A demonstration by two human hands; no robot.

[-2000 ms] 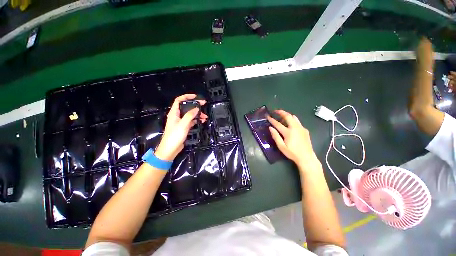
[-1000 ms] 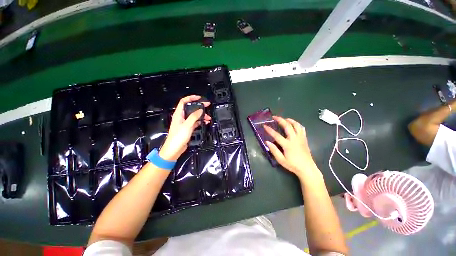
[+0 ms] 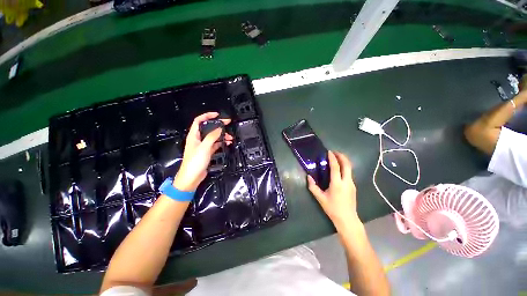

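Note:
My left hand (image 3: 203, 141) is closed around a small black phone housing (image 3: 212, 126) above the black blister tray (image 3: 124, 167). More black housings (image 3: 252, 141) lie in the tray's pockets at its right end. My right hand (image 3: 337, 188) is at the lower end of a glossy black smartphone (image 3: 307, 149) lying on the bench, with thumb and fingers along its two edges. The smartphone's screen looks dark with reflections. The parts of the housing under my left fingers are hidden.
Phone assemblies (image 3: 208, 43) lie on the green conveyor (image 3: 162, 66) behind a white edge. A white post (image 3: 365, 34) rises there. A charger with cable (image 3: 370, 126) and a pink fan (image 3: 453, 221) are at right. Another person's arm (image 3: 491, 124) is at far right. A dark bundle (image 3: 11, 214) is at left.
My right hand has moved from over the smartphone's screen down to its lower end, and the screen's purple tint is gone. My left hand still holds the housing. The conveyor assemblies have shifted left in view.

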